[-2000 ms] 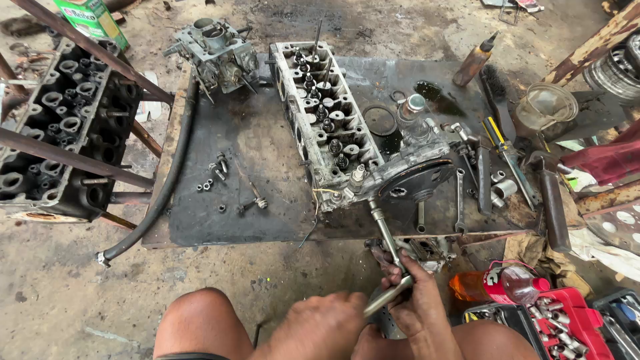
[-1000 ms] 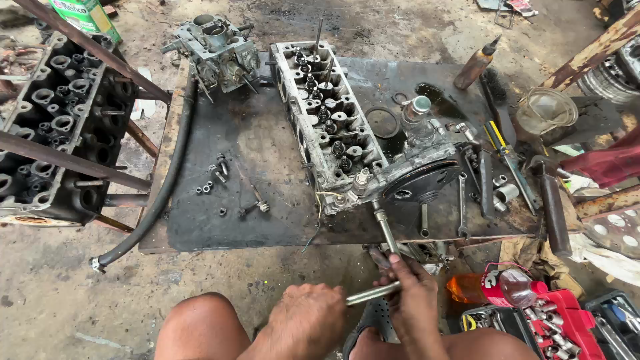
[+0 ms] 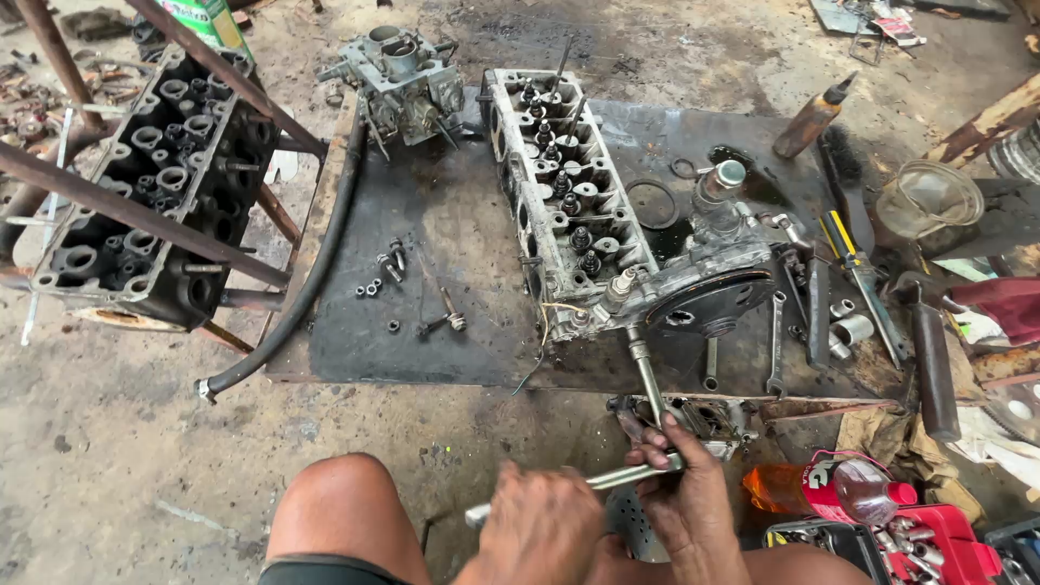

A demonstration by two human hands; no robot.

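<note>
An engine cylinder head (image 3: 561, 187) with valve springs lies on the dark bench top, and a grooved black pulley (image 3: 711, 301) and metal housing are at its near end. A socket extension bar (image 3: 648, 378) runs from below that end toward me. My right hand (image 3: 686, 487) is closed around the joint where the extension meets a ratchet handle (image 3: 621, 478). Around the handle's other part my left hand (image 3: 540, 520) is wrapped, slightly blurred, with the handle tip (image 3: 478, 514) sticking out to the left. The fastener at the socket is hidden.
A carburetor (image 3: 402, 81) stands at the back left, near a black hose (image 3: 325, 260). Bolts (image 3: 394, 256) and nuts lie on the bench. Wrenches (image 3: 777, 345), a hammer (image 3: 934, 366) and a wire brush (image 3: 845, 175) are right. Another cylinder head (image 3: 154, 187) sits left; a red socket case (image 3: 959, 536) is lower right.
The ratchet handle has swung, and my left hand has moved with it; its tip now shows left of that hand. My right hand has stayed near the joint.
</note>
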